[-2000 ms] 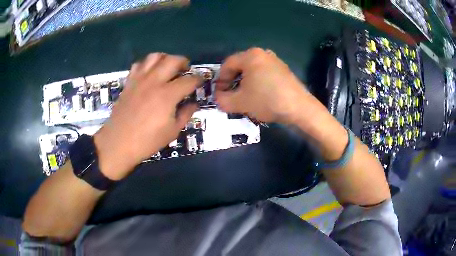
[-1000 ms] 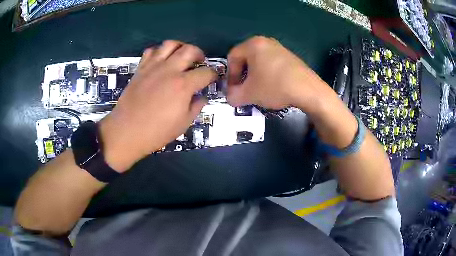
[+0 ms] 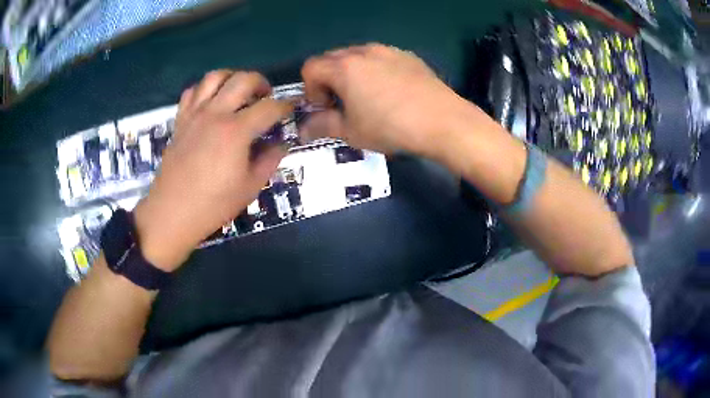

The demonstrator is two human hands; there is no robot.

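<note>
Two long white panels with circuit boards lie one behind the other on the dark green mat. The far panel (image 3: 87, 162) is partly covered by both hands at its right part. The near panel (image 3: 331, 185) shows rectangular holes at its right end. My left hand (image 3: 222, 148), with a dark watch at the wrist, lies across both panels, fingertips at the far panel. My right hand (image 3: 374, 97) is bent over the far panel's right part, its fingertips close to the left ones. A dark wire shows near them. What the fingertips hold is hidden and blurred.
A sheet of small power boards with yellow parts (image 3: 599, 109) lies at the right. A black electric screwdriver (image 3: 502, 85) lies beside it, with a cord along the mat's edge. A box with grainy silver-blue contents (image 3: 117, 35) stands at the back left. Grey floor with a yellow line shows below.
The view has shifted and tilted slightly. Both hands remain at the far panel's right part, with fingertips close together. Both panels lie as before.
</note>
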